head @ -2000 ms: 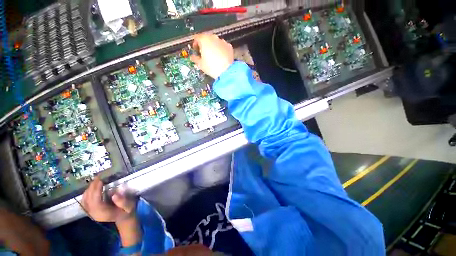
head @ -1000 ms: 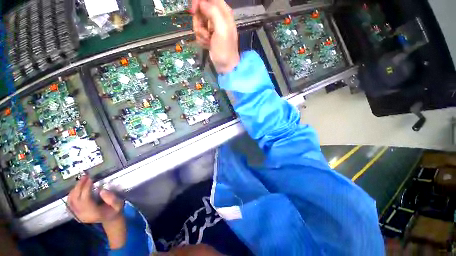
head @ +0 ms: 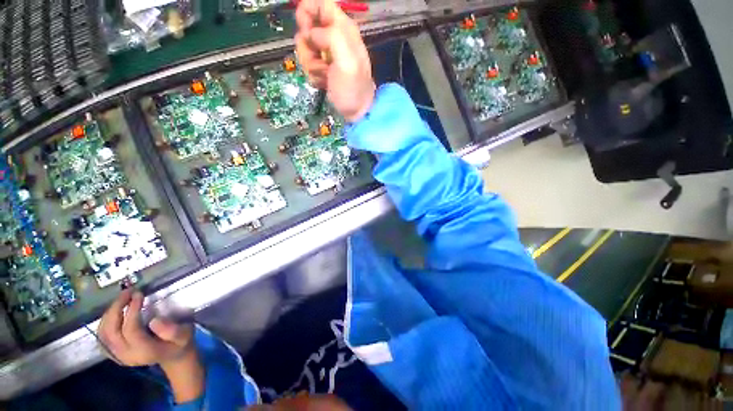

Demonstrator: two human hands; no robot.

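My right hand [head: 331, 56] is raised over the far edge of the middle carrier [head: 178, 201], fingers curled. A thin dark shape shows below it; whether it is a held tool is unclear. That carrier holds several green circuit boards [head: 238, 191] with orange components [head: 198, 87]. My left hand [head: 146, 333] is at the near silver rail [head: 265, 258], below the left carrier, fingers bent, thumb apart, and no held object visible. The left carrier also bears several boards [head: 120, 245].
Another loaded carrier [head: 454, 80] is at the right, before a black machine with a crank handle [head: 669, 185]. Grey ribbed racks [head: 48, 56] and a clear plastic bag [head: 149, 24] lie on the far bench. A red-handled tool [head: 352, 6] is partly behind my right hand. A blue coiled cord hangs at far left.
My right hand has left the far right board of the middle carrier and lifted toward the far bench. My left hand has shifted slightly left in view. The view has turned, showing more machine.
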